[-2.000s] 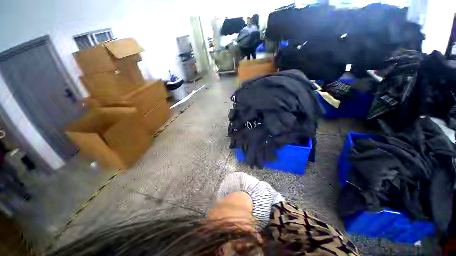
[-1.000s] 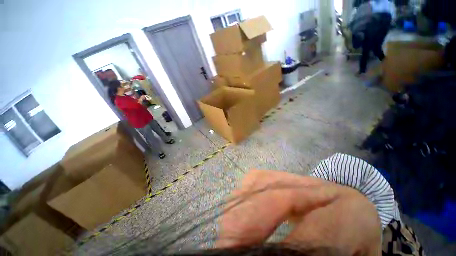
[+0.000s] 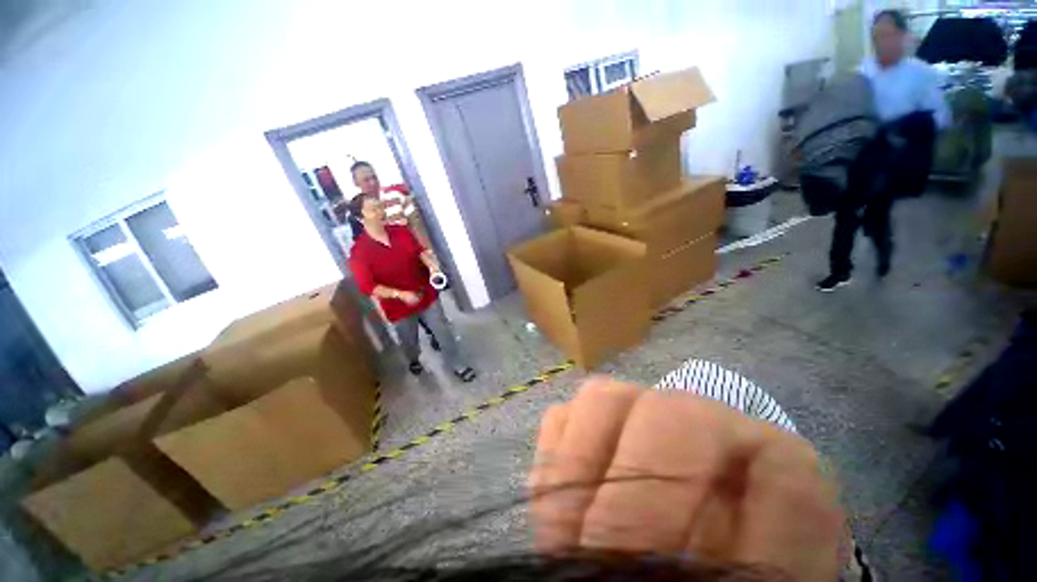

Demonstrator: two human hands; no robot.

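A bare hand, seemingly my left hand [image 3: 682, 489], is very close to the camera at the bottom, right of centre. Its fingers are bent and held together. Its palm side is hidden, and I see no object in it. A black-and-white striped sleeve [image 3: 728, 389] shows behind it. Dark hair strands cross its lower part. My right hand is not in view. An open, empty-looking cardboard carton [image 3: 608, 313] stands on the floor beyond the hand, beside stacked cartons [image 3: 625, 171].
Large cartons [image 3: 262, 443] stand at the left behind yellow-black floor tape [image 3: 466, 407]. A person in red [image 3: 392, 273] stands by a doorway, with another person behind. A person [image 3: 898, 125] carrying dark garments is at the upper right. Dark garments [image 3: 1001, 432] lie at the right edge.
The view has swung left. The hand has come up with its fingers now showing bent. The person carrying garments is closer, and the person in red now faces this way with another behind.
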